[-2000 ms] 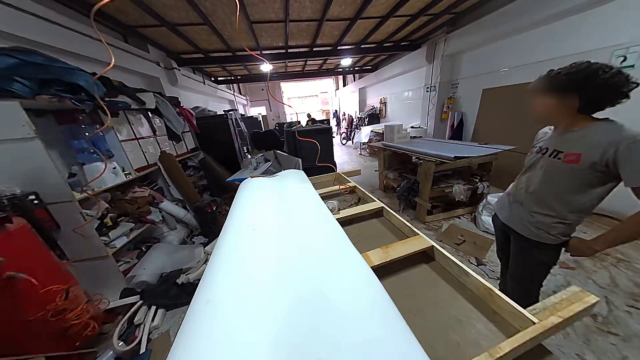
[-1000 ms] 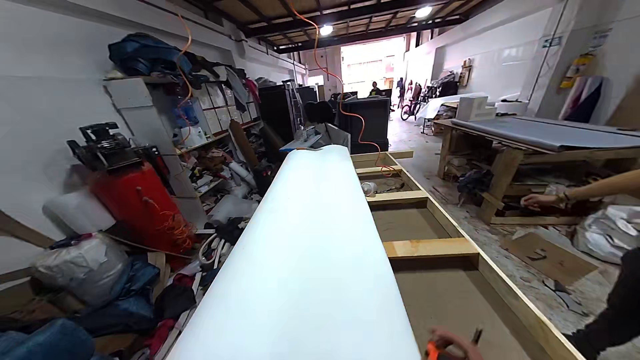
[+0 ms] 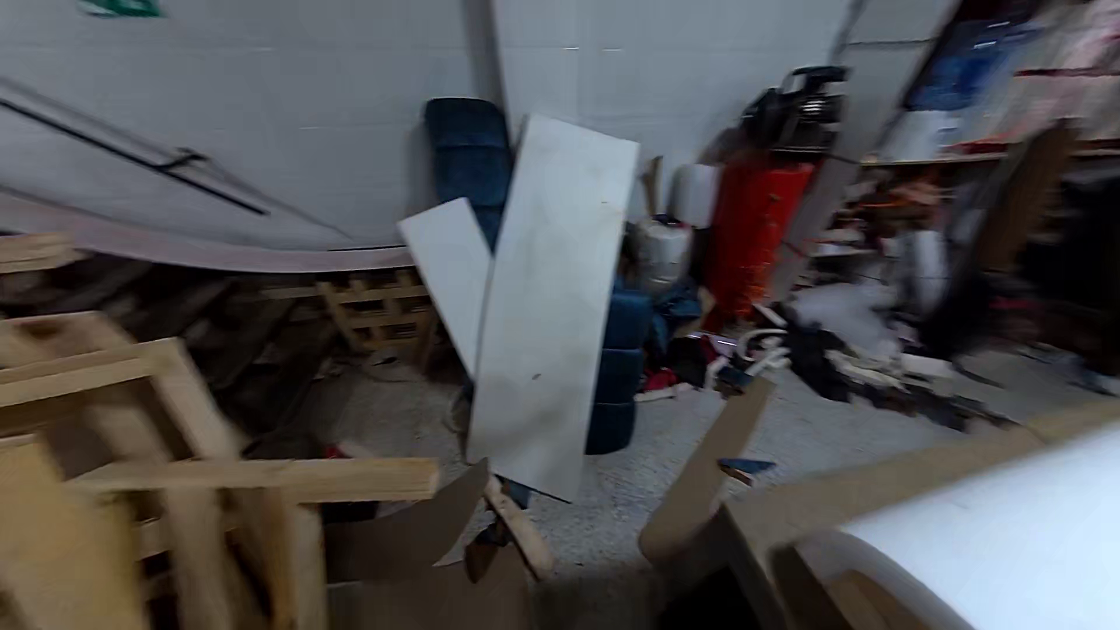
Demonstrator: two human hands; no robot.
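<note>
Neither of my hands shows in the head view, so what they hold or touch is hidden. At the lower right a sheet of white padding material (image 3: 989, 525) lies over a frame with a tan board edge (image 3: 884, 477), its near end curling up. Wooden frames (image 3: 188, 402) of pale lumber stand at the lower left, one bar (image 3: 262, 477) jutting out to the right. Between these two, a long white panel (image 3: 556, 306) leans beside a smaller white panel (image 3: 451, 276) and blue upholstered pieces (image 3: 468, 162).
A red compressor tank (image 3: 757, 232) stands by the wall. Fabric scraps and tubing (image 3: 761, 350) litter the floor right of the panels. Cardboard strips (image 3: 709, 468) and a short wood piece (image 3: 521, 529) lie low in the middle. Shelves (image 3: 989, 157) with goods are at the right.
The view has swung far round to the left. The orange tool and the hand at the bottom edge one second ago are out of view, as is the person seen at the right.
</note>
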